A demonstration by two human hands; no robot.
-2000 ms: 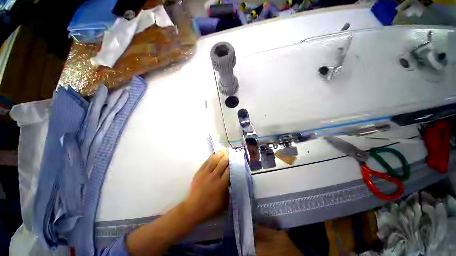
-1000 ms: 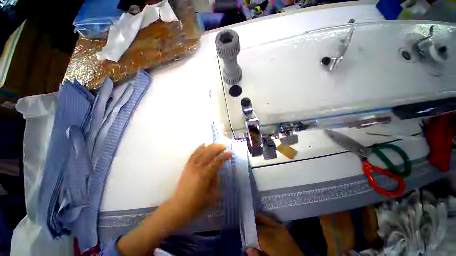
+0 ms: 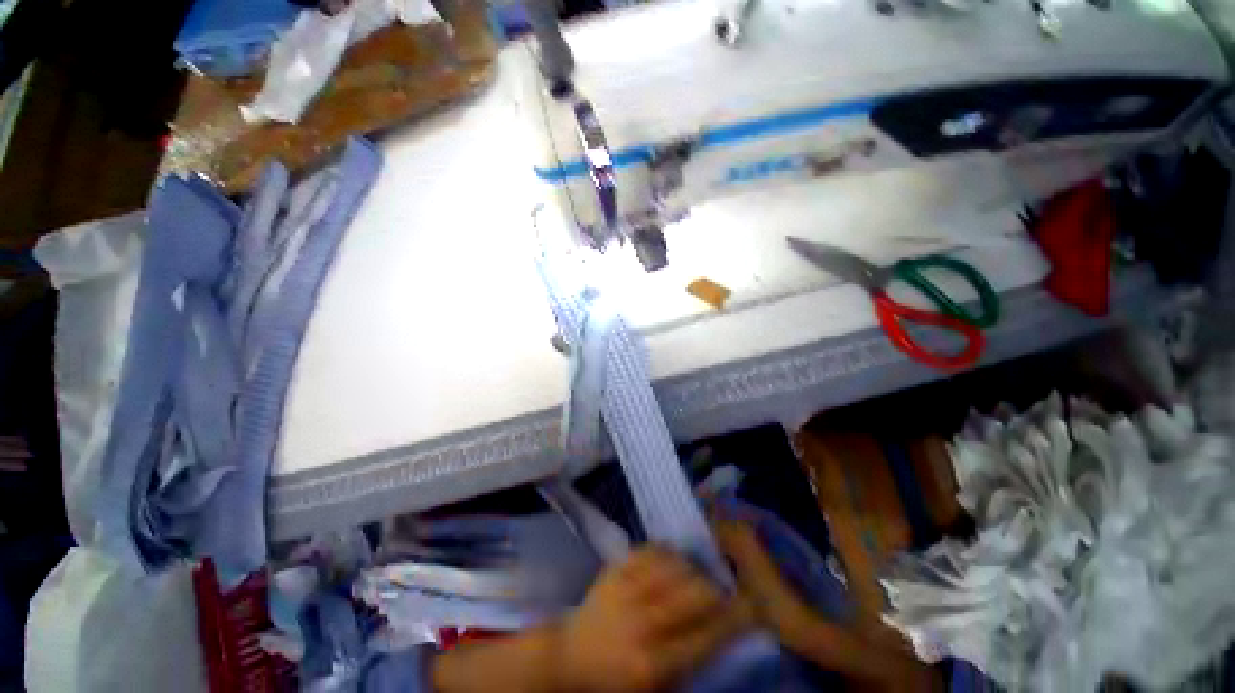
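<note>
A light blue striped fabric strip (image 3: pixel 641 431) runs from the lit needle area of the white sewing machine (image 3: pixel 759 115) down over the table's front edge. A paler strip (image 3: pixel 587 372) lies beside it on its left. My left hand (image 3: pixel 647 626) is closed on the lower part of the striped strip, below the table edge; it is somewhat blurred. My right hand (image 3: pixel 786 602) is close to its right, blurred and partly hidden, and whether it holds fabric cannot be told. The presser foot area (image 3: pixel 610 244) is washed out by glare.
Scissors (image 3: pixel 887 291) with red and green handles and a brown tab (image 3: pixel 708 291) lie right of the needle. A strip pile (image 3: pixel 203 393) hangs over the left table edge. A red basket (image 3: pixel 247 630) is below left, white bundled pieces (image 3: pixel 1070 542) lower right, red cloth (image 3: pixel 1077 244) beyond the scissors.
The view has tilted down, showing more below the table. My left hand has left the needle area and moved down along the strip, beside my right hand. The strips now spread apart.
</note>
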